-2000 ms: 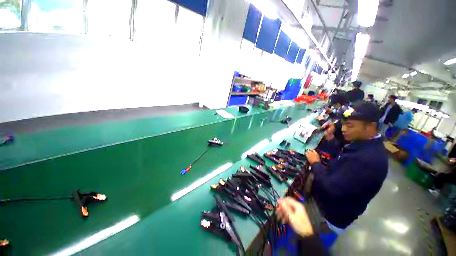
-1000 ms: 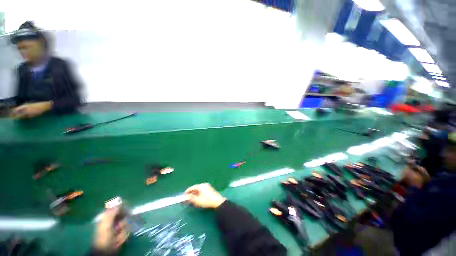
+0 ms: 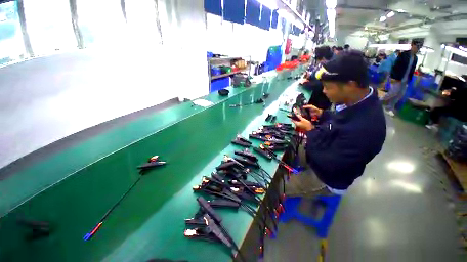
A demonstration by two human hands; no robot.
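Note:
Neither of my hands shows clearly; only a dark shape, perhaps a sleeve, is cut off at the bottom edge. A pile of black battery clamps (image 3: 230, 184) with copper jaw tips lies nearest me on the right side of the green bench, cables hanging over its edge. Red and blue terminal ends (image 3: 264, 231) hang from these cables. One battery clamp (image 3: 152, 164) lies on the conveyor belt (image 3: 128, 210), its cable stretched toward the lower left with a red and blue end (image 3: 93, 231). Another dark clamp (image 3: 35, 225) is blurred at the lower left.
A seated person (image 3: 348, 123) in dark clothes and a cap works at the bench on the right, holding a dark part. A second clamp pile (image 3: 271, 137) lies before them. A blue stool (image 3: 312, 215) stands beside the bench. Shelves (image 3: 228, 69) and more people are farther back.
The view swung left, showing both my hands and a spring pile, then back right; those are now out of view. The neighbour's hands are raised around a dark part.

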